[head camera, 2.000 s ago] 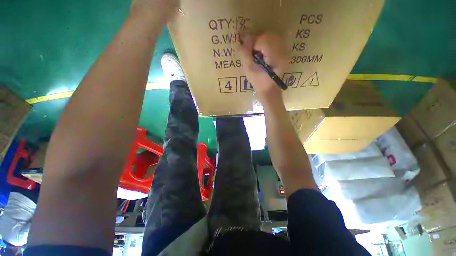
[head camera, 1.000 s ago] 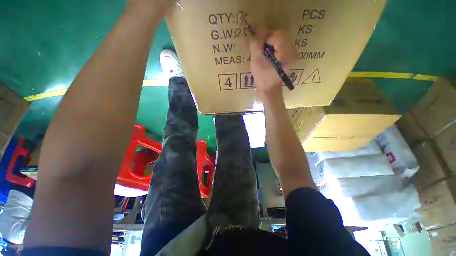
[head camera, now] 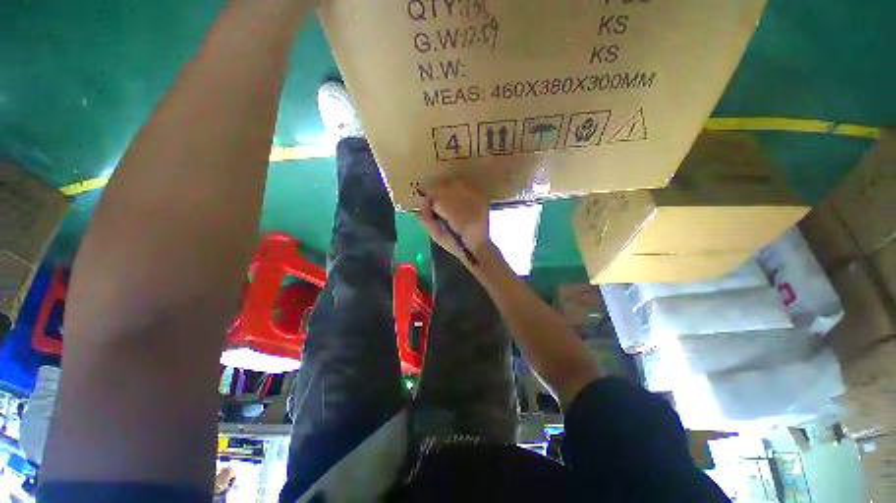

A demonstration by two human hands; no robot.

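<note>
A large brown shipping carton [head camera: 550, 59] is at the top centre, its printed side facing me. It shows QTY, G.W, N.W and MEAS lines and a row of handling symbols, with handwriting after QTY and G.W. My right hand [head camera: 458, 210] holds a dark marker pen [head camera: 454, 239] at the carton's lower left corner, below the symbols. Its tip is by a small dark mark. My left arm reaches up to the carton's upper left edge; my left hand is cut off by the top of the picture.
Red stools [head camera: 277, 305] stand by my legs. Another brown carton [head camera: 702, 231] is at the right, with white wrapped packs [head camera: 727, 339] beside it. More cartons [head camera: 853, 265] stand at the far right. A yellow line [head camera: 796, 128] crosses the green floor.
My right hand has moved down and left with the pen, from the G.W line to the lower left corner. The carton's print sits higher in view. More handwriting now shows after G.W.
</note>
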